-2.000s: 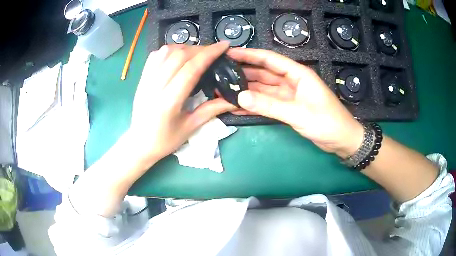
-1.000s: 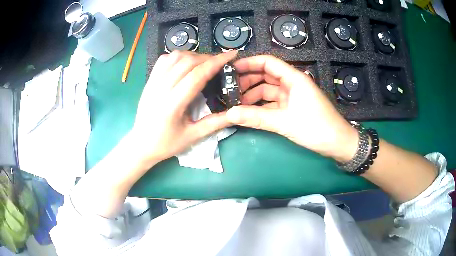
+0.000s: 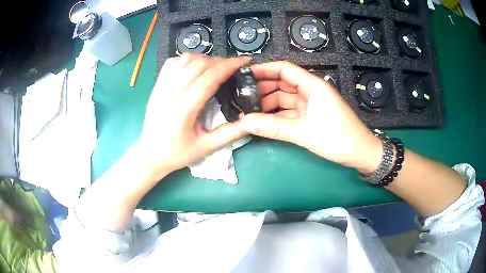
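Observation:
A black watch body (image 3: pixel 246 91) is held between both hands, turned nearly on edge, its side band showing. My left hand (image 3: pixel 184 114) grips its upper and lower edges with fingers and thumb. My right hand (image 3: pixel 314 114) holds it from the right, thumb at its lower edge. A white crumpled wiping cloth (image 3: pixel 217 164) shows under my left hand, partly hidden by it. The foam tray (image 3: pixel 277 17) lies beyond the hands, with round black watch backs in its pockets, such as one watch body (image 3: pixel 248 35).
A translucent bottle (image 3: pixel 109 40) with its lid up stands at the upper left. An orange stick (image 3: pixel 143 53) lies between bottle and tray. White papers (image 3: pixel 56 128) lie at the left. A yellow-green thing (image 3: pixel 24 229) is at the lower left edge.
The watch body has turned from its back face showing to its edge, then tilted slightly further. Both hands have kept hold. The yellow-green thing at lower left shows larger.

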